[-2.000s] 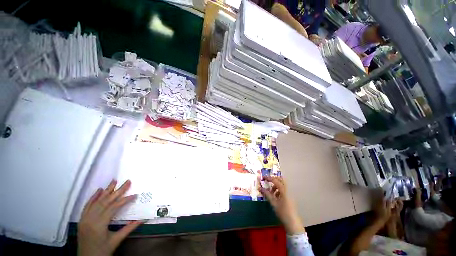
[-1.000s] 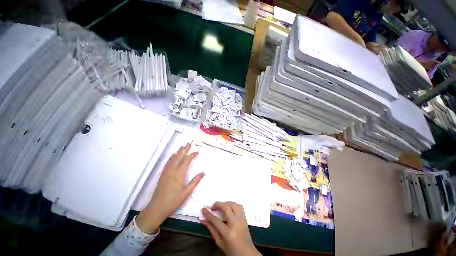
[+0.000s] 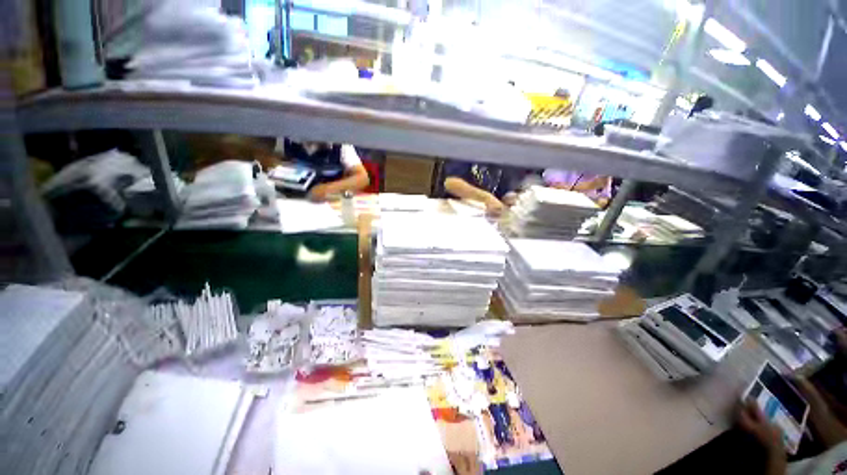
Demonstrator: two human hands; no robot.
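A flat white housing (image 3: 358, 434) lies nearest in front of me, overexposed and cut off by the bottom edge. The printed colour sheet (image 3: 506, 413) shows to its right. Loose white sticks (image 3: 399, 348) lie fanned just beyond the housing. Two clear bins with small white fittings stand behind, the left bin's fittings (image 3: 274, 336) beside the right bin's fittings (image 3: 332, 334). Another white housing (image 3: 162, 427) lies at the left. Neither of my hands is in the picture.
Tall housing stacks (image 3: 436, 274) stand beyond the work, with a lower pile (image 3: 557, 278) beside them. A leaning housing row (image 3: 51, 371) is at far left. Tan cardboard (image 3: 604, 399) lies right. A shelf (image 3: 418, 121) crosses overhead. A neighbour's hands hold a framed unit (image 3: 775, 404).
The view has tilted up, bringing the shelf and more workers into sight. Both my hands, earlier on the housing, are out of the picture now.
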